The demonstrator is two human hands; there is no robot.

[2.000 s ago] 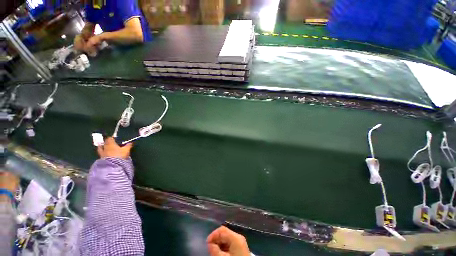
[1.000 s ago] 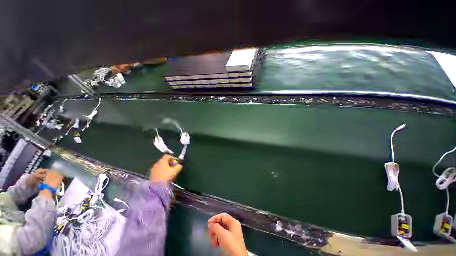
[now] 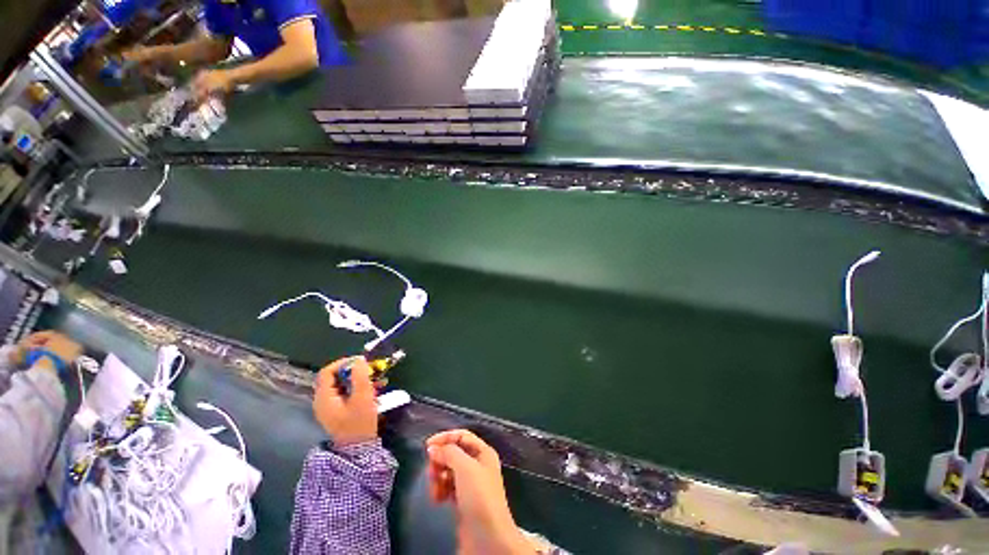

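Observation:
My left hand (image 3: 347, 401), in a checkered sleeve, is at the belt's near rail, closed around circuit boards (image 3: 377, 369) with dark and yellow parts. Two bundled white cords, one on the left (image 3: 349, 317) and one on the right (image 3: 413, 301), run from them onto the green belt. A flat white piece (image 3: 393, 400) shows beside my fingers; whether it is held is hidden. My right hand (image 3: 466, 477) is right of the left, over the near bench edge, fingers loosely curled with nothing visible in them.
Corded adapters in open white shells (image 3: 862, 474) stand at the belt's right. Tangled corded boards (image 3: 136, 472) lie on a white sheet (image 3: 241, 474) at left, near another person's hand (image 3: 49, 349). Stacked trays (image 3: 423, 81) and another person are across the belt. More cords lie far left.
My left hand has drawn the boards and trailing cords rightward and nearer, to the near rail. My right hand has stayed empty and shifted slightly left and up. The view has shifted.

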